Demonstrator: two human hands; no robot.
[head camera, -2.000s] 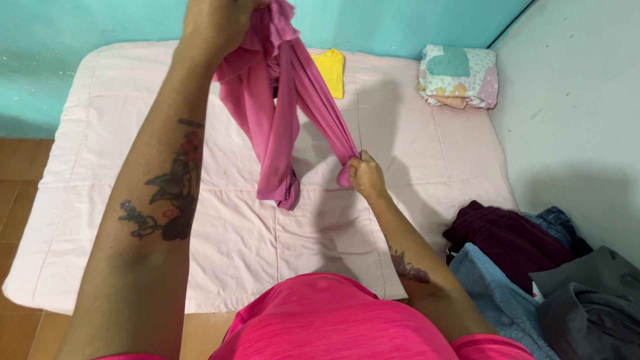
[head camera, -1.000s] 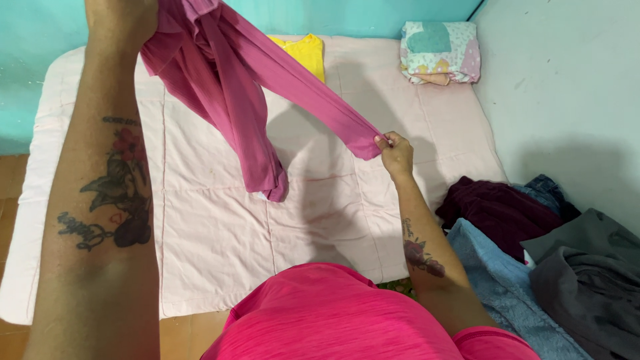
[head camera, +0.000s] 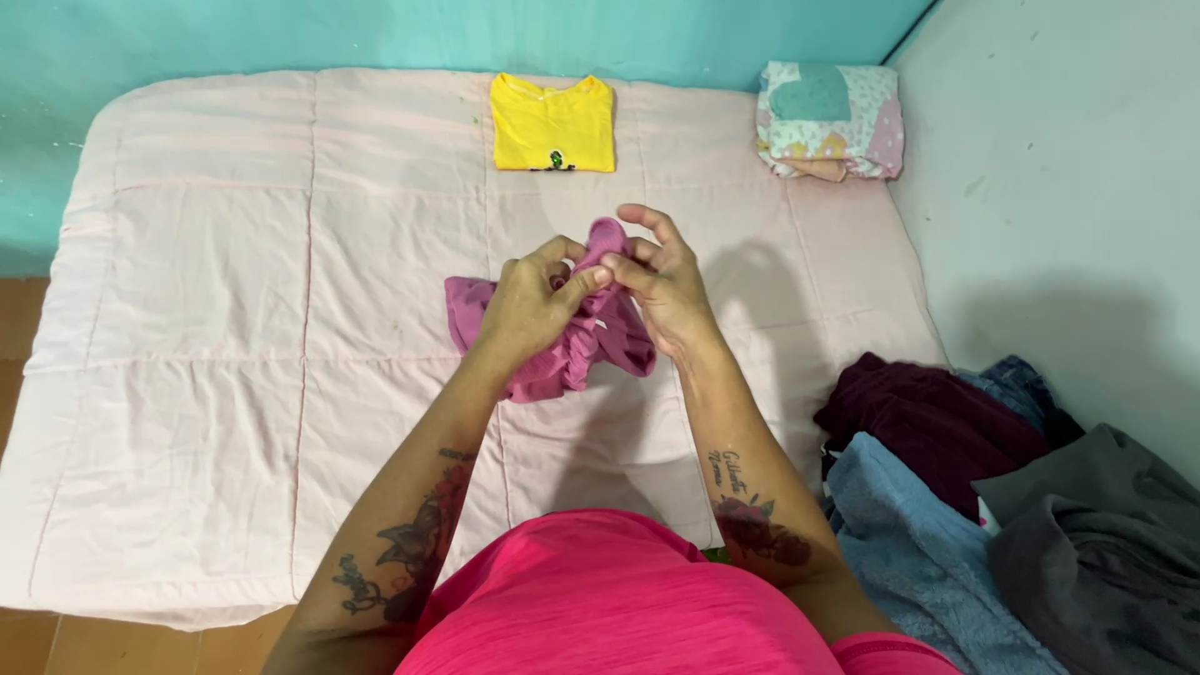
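Note:
A pink garment with long narrow parts is bunched up over the middle of the bed. My left hand grips the gathered cloth, thumb pointing right. Close beside it, my right hand pinches a rolled end of the same cloth between thumb and fingers, its index finger raised. The thumbs of both hands nearly meet. Lower folds hang below the hands; whether they rest on the quilt I cannot tell. Beyond the hands a folded yellow shirt lies flat near the wall.
A pale pink quilt covers the bed. At its far right corner lies a folded patterned cloth. Heaped at the lower right are a maroon garment, a light blue fleecy cloth and dark grey cloth, against a pale wall.
The pink garment, earlier held up and stretched between my spread hands, is now bunched lower down. My left hand has come down and right, and both hands are now together on the cloth.

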